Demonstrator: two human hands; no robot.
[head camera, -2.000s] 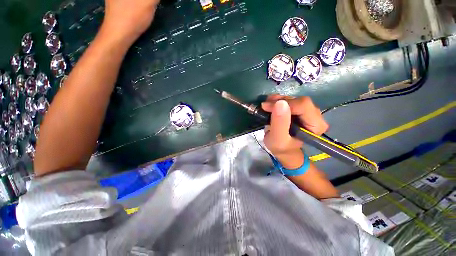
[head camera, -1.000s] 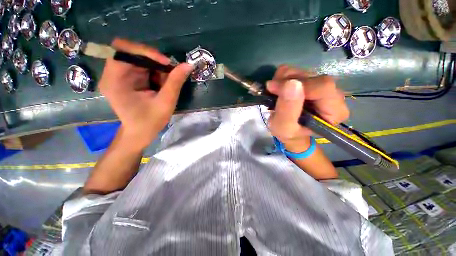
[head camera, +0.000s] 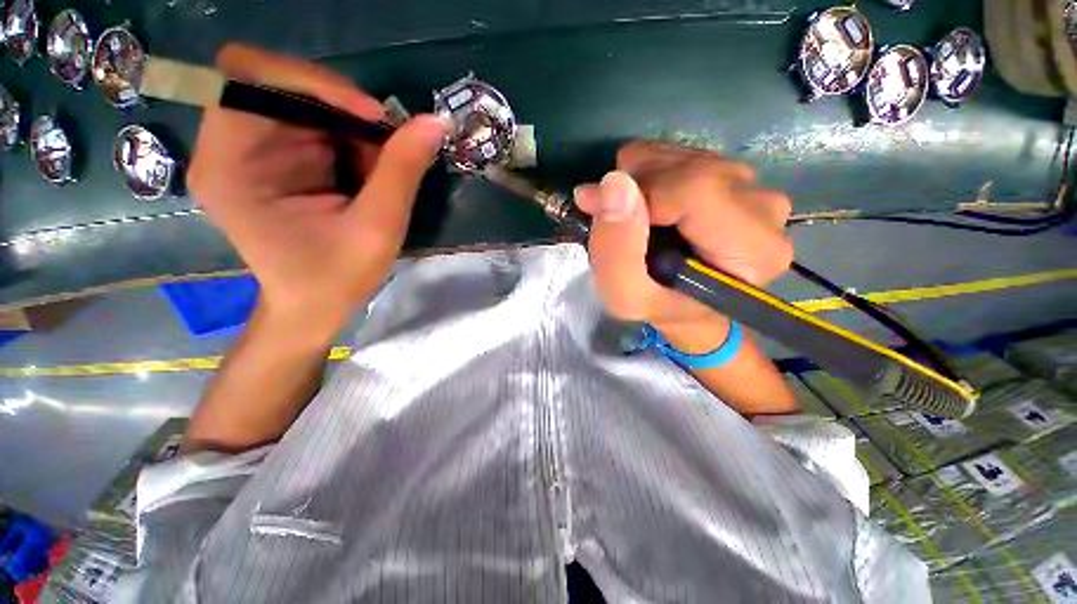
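Observation:
A round electronic unit (head camera: 475, 123) with a shiny silver housing sits on the green mat near the bench edge. My left hand (head camera: 313, 177) holds dark tweezers (head camera: 284, 109) with a beige end pointing away to the left; their tips are at the unit's left side, partly hidden by my fingers. My right hand (head camera: 685, 230) holds the soldering iron (head camera: 815, 336), black with a yellow stripe, its metal shaft reaching the unit's lower right rim. Exact tip contact cannot be told. A pale cream pad (head camera: 524, 145) lies beside the unit on its right.
Several loose round units (head camera: 144, 162) stand on the mat at the left, and three more (head camera: 896, 85) at the right. The beige tip cleaner (head camera: 1025, 45) is cut off at the top right. Black cords (head camera: 945, 220) run along the right bench edge.
Since two seconds ago, my left hand has come down to the unit with the tweezers. Since one second ago, the iron has moved left to the unit's lower rim. The view has shifted too.

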